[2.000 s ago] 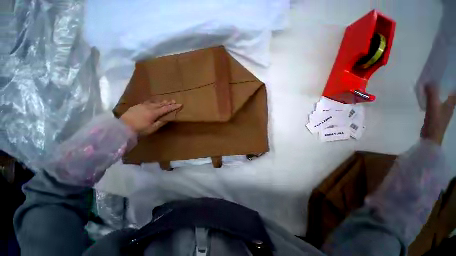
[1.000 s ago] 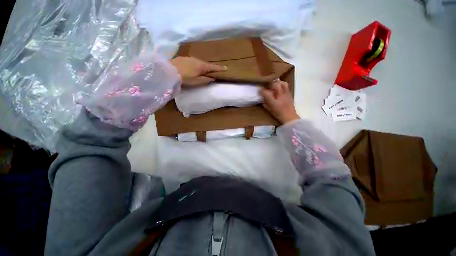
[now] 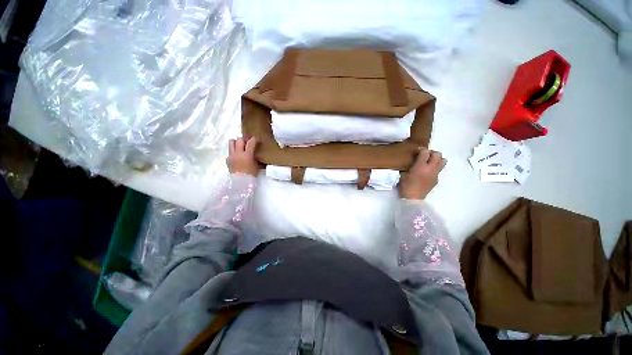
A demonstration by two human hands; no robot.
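A brown bag lies flat on white tissue paper in front of me. A roll of white padding lies across its middle, below the upper part. More white padding shows under two narrow straps along the near edge. My left hand grips the bag's near left corner. My right hand grips its near right corner. The fingers of both hands are curled over the brown fabric.
Clear plastic bags lie heaped at the left. A green crate with clear plastic is below the table's left edge. The red tape dispenser stands at the right by fanned labels. More brown bags lie at the lower right.
My right hand came from the far right to the bag. The padding roll now shows on the bag. Both hands have moved down to its near corners, and the near part is folded up.
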